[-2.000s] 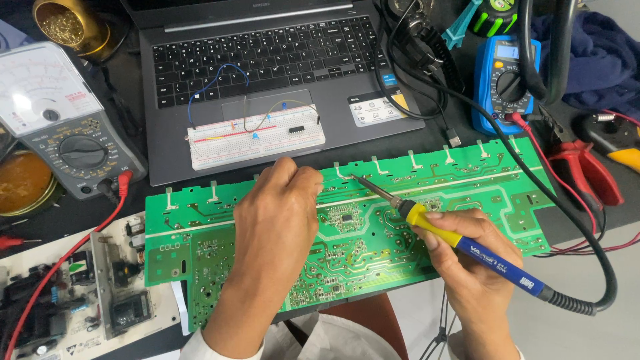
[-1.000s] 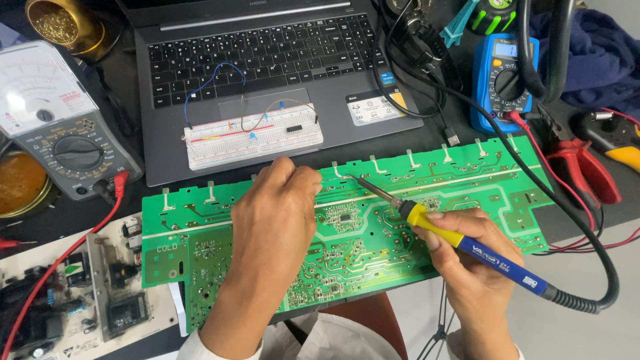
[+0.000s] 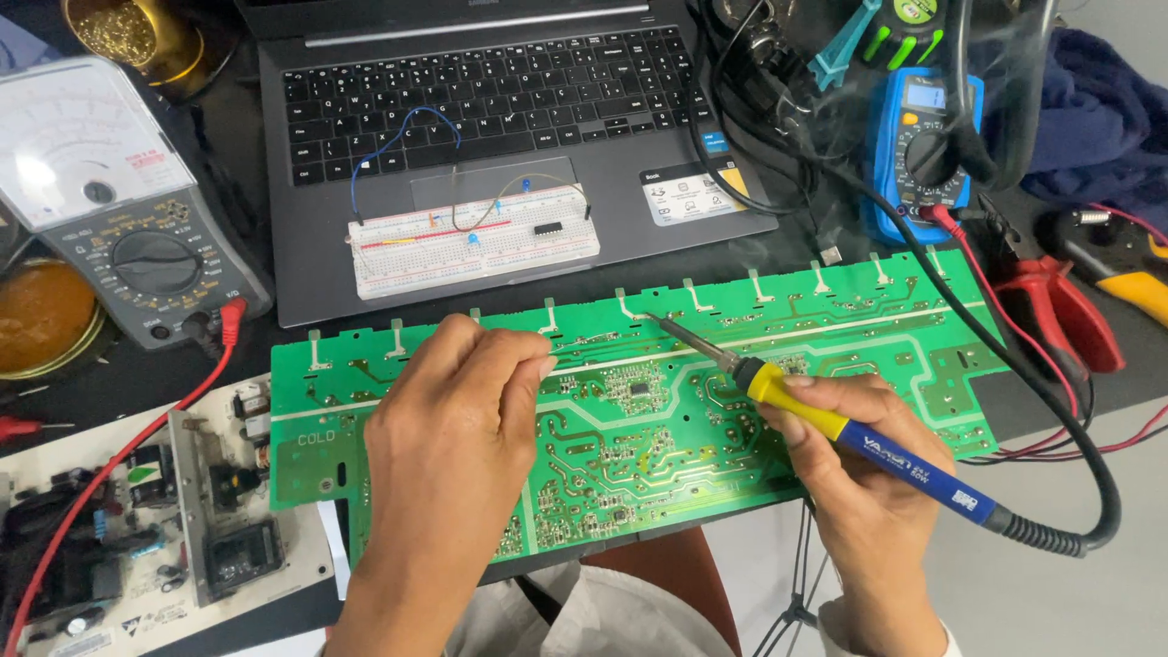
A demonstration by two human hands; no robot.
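A large green printed circuit board (image 3: pixel 620 438) lies across the lower middle of the view. My right hand (image 3: pixel 853 456) grips a blue and yellow soldering iron (image 3: pixel 821 420) like a pen. Its tip touches or sits just over the board's upper part, near a pale L-shaped trace. Over the left half of the board is my left hand (image 3: pixel 456 420), thumb and fingers pinched together; whether something thin is between them cannot be told. Faint smoke drifts above the board's upper right.
Behind the board stands an open laptop (image 3: pixel 620 182) with a white breadboard (image 3: pixel 474 242) on it. An analog multimeter (image 3: pixel 137 219), another circuit board (image 3: pixel 164 547), a blue digital multimeter (image 3: pixel 922 164) and red-handled pliers (image 3: pixel 1058 310) lie around. The iron's black cable arcs over the board's right end.
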